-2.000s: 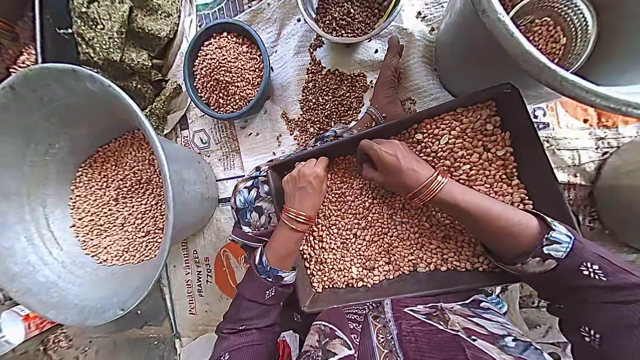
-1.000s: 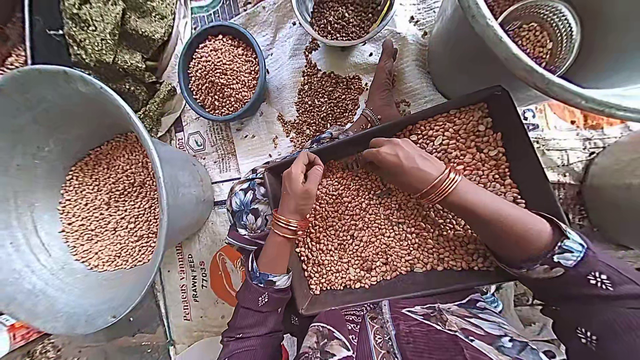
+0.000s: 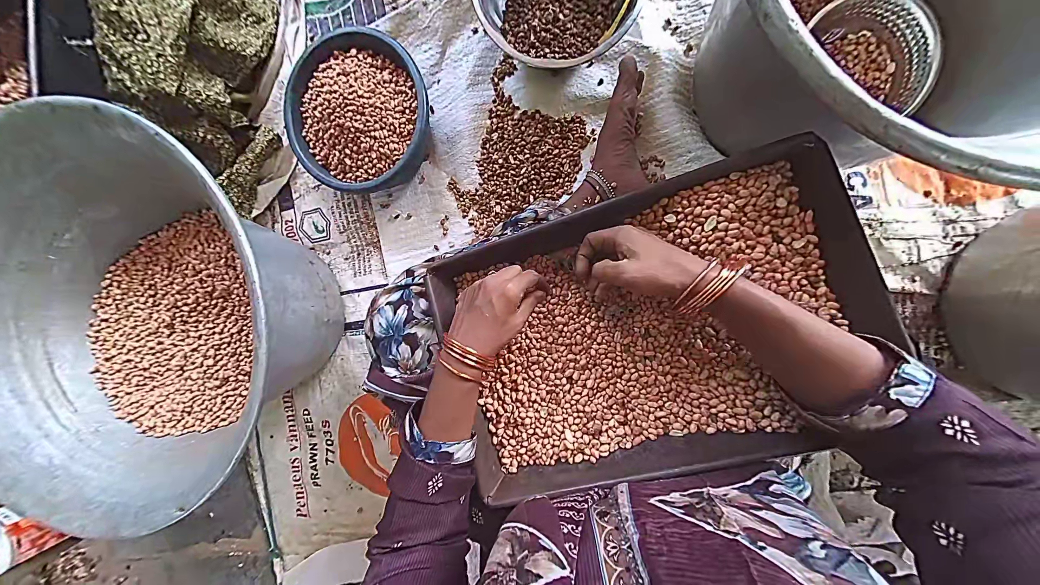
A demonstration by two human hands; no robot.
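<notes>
A dark rectangular tray [image 3: 666, 463] lies tilted across my lap, spread with reddish-brown peanuts [image 3: 617, 382]. Over its upper left part, my left hand [image 3: 497, 307] bends its fingers down at the nuts. To the right of it, near the tray's far edge, my right hand [image 3: 638, 262] has its fingers curled low over the peanuts. The fingertips of both hands are partly hidden, so whether they pinch any nut does not show. Copper-coloured bangles circle both wrists.
A large metal pot [image 3: 292, 301] with peanuts lies left; a blue bowl [image 3: 294, 122] of peanuts stands beyond. Dark pieces [image 3: 532, 154] are heaped on the woven sack [image 3: 422, 227] by my foot [image 3: 619, 134]. A metal bowl [image 3: 561, 62] stands behind; another large pot [image 3: 731, 89], holding a strainer [image 3: 926, 49], is at right.
My left hand has turned from its upright pose of a second ago and now leans right, lower over the nuts. My right hand stays over the tray's far part.
</notes>
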